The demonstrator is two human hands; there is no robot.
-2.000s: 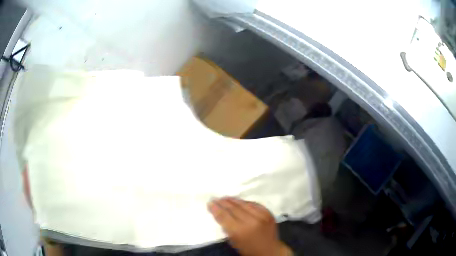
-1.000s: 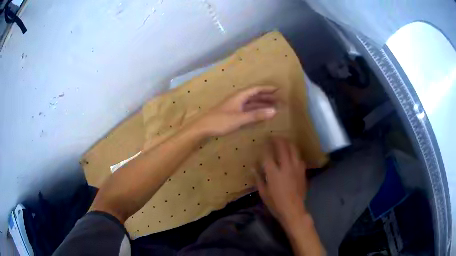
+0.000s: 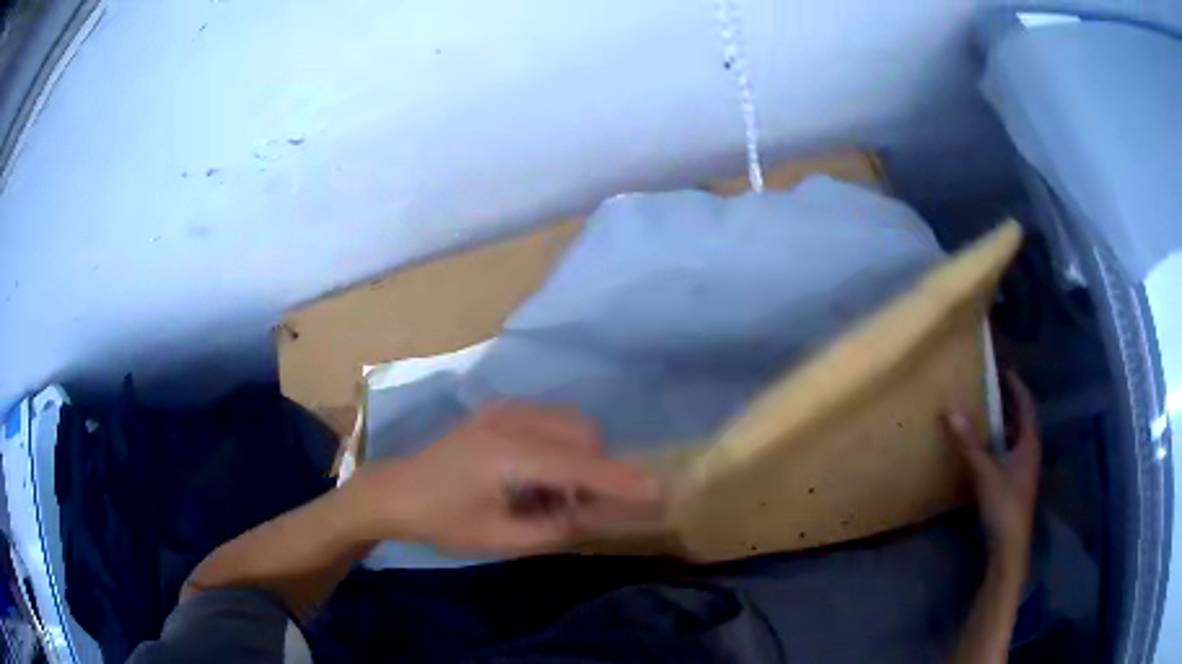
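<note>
Perforated brown paper [image 3: 830, 454] is folded up and over towards the right, its raised edge blurred. Grey-blue cut fabric [image 3: 726, 298] lies exposed beside it, over a larger brown sheet or board [image 3: 428, 285]. My left hand [image 3: 519, 480] is at the paper's lower left end, fingers closed on it, blurred; a small dark spot shows at the palm, unclear. My right hand [image 3: 1005, 454] grips the right edge of the paper and the layers below, thumb on top and fingers behind.
A pale, scuffed surface [image 3: 324, 156] runs along the top and left. The curved table edge with ruler markings [image 3: 1147, 376] is at the far right. Dark cloth [image 3: 169, 480] and a white-blue object [image 3: 46, 493] are at the left. My dark-clothed lap is below.
The perforated paper, which lay flat over the stack, is now folded towards the right, exposing the grey-blue fabric. My left hand moved down and left; my right hand moved right to the stack's edge.
</note>
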